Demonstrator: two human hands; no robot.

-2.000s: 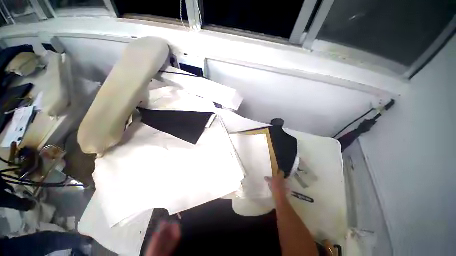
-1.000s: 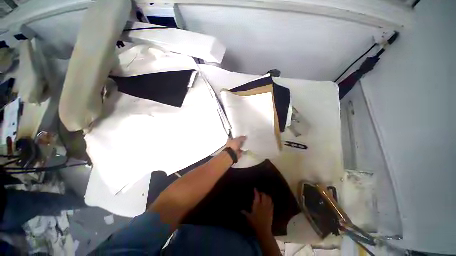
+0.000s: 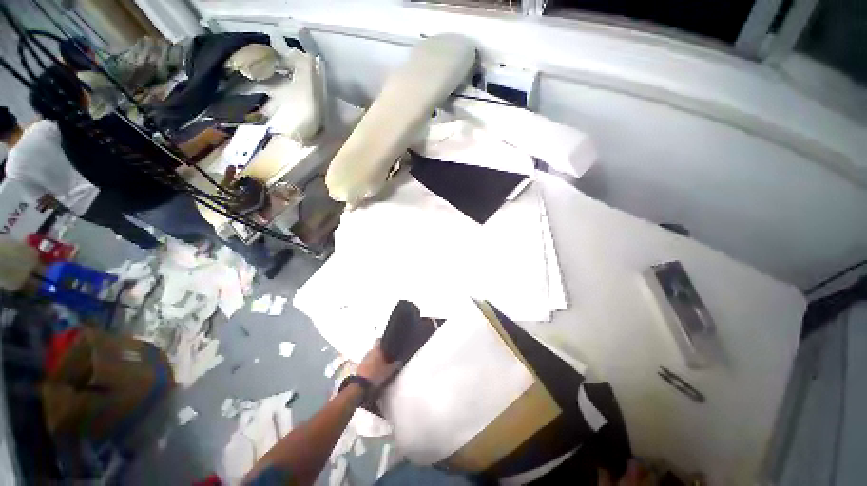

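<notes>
A layered stack of cut pieces lies at the table's front edge. Its top is a white sheet (image 3: pixel 461 380), with a tan piece (image 3: pixel 521 418) and black cloth (image 3: pixel 547 375) showing beneath on the right. My left hand (image 3: pixel 376 366), with a dark wristband, grips a black garment panel (image 3: pixel 407 330) at the stack's left end; part of the panel sticks up. My right hand (image 3: pixel 623 473) is at the bottom edge beside the black cloth, mostly cut off and blurred, so its grip cannot be told.
Large white sheets (image 3: pixel 437 261) bear a black wedge-shaped piece (image 3: pixel 468 186). A cream padded arm (image 3: pixel 404 119) stands behind. A grey case (image 3: pixel 680 313) and dark snips (image 3: pixel 682 384) lie right. Scraps (image 3: pixel 195 313) cover the floor at left. People (image 3: pixel 114 157) are at the far left.
The view has swung left. The white, tan and black stack has moved from the table's back right to the front edge. My left hand has gone from the white sheet to the black panel.
</notes>
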